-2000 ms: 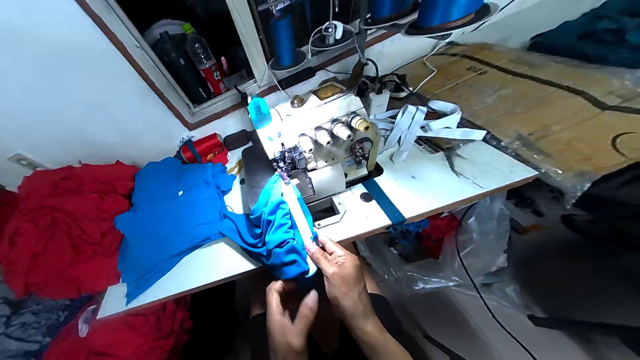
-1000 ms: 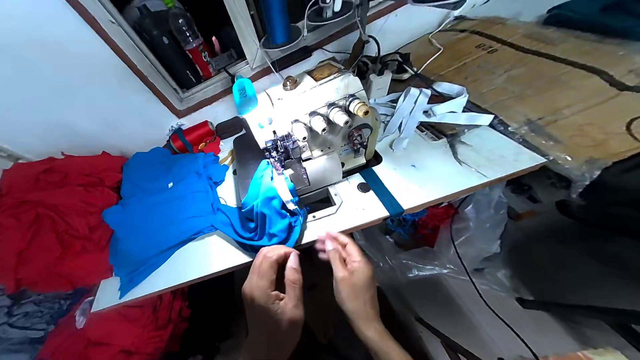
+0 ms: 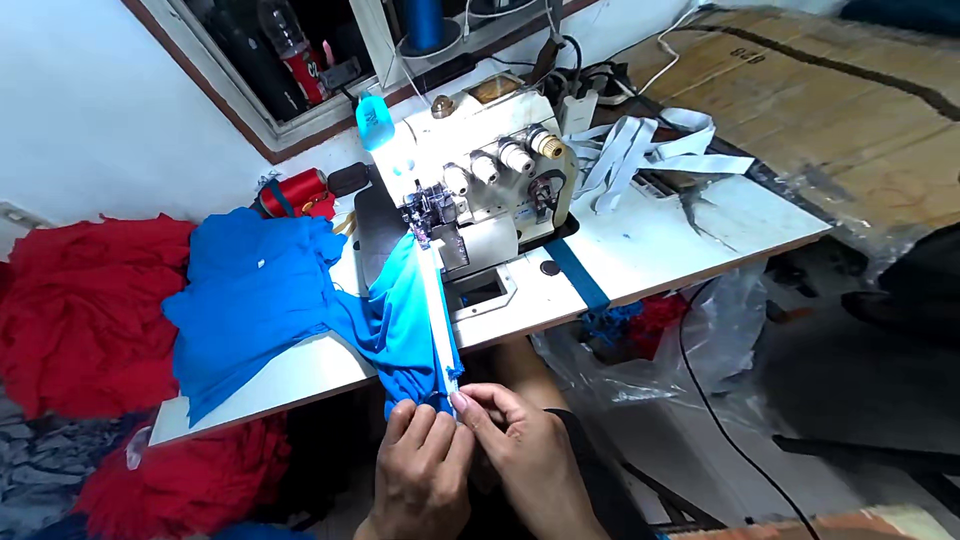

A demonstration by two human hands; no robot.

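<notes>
A white overlock sewing machine [image 3: 487,165] stands on the table, with blue knit fabric [image 3: 397,300] running from under its presser foot toward me. A white elastic band [image 3: 437,315] lies along the fabric's right edge, drawn straight from the foot to my fingers. My left hand [image 3: 426,457] grips the lower end of the fabric, its fingers curled over. Just right of it, touching, my right hand [image 3: 521,450] pinches the end of the band and fabric edge between thumb and forefinger.
Blue fabric pieces [image 3: 255,285] and red fabric [image 3: 90,307] lie left. A red thread cone [image 3: 296,191] sits behind them. Loose white elastic [image 3: 637,150] lies right of the machine. A plastic bag of scraps [image 3: 712,345] hangs below the white tabletop's edge [image 3: 660,281].
One second ago both hands were off the fabric, which lay bunched by the machine. Now both hands hold its near end, and band and fabric are stretched straight toward me.
</notes>
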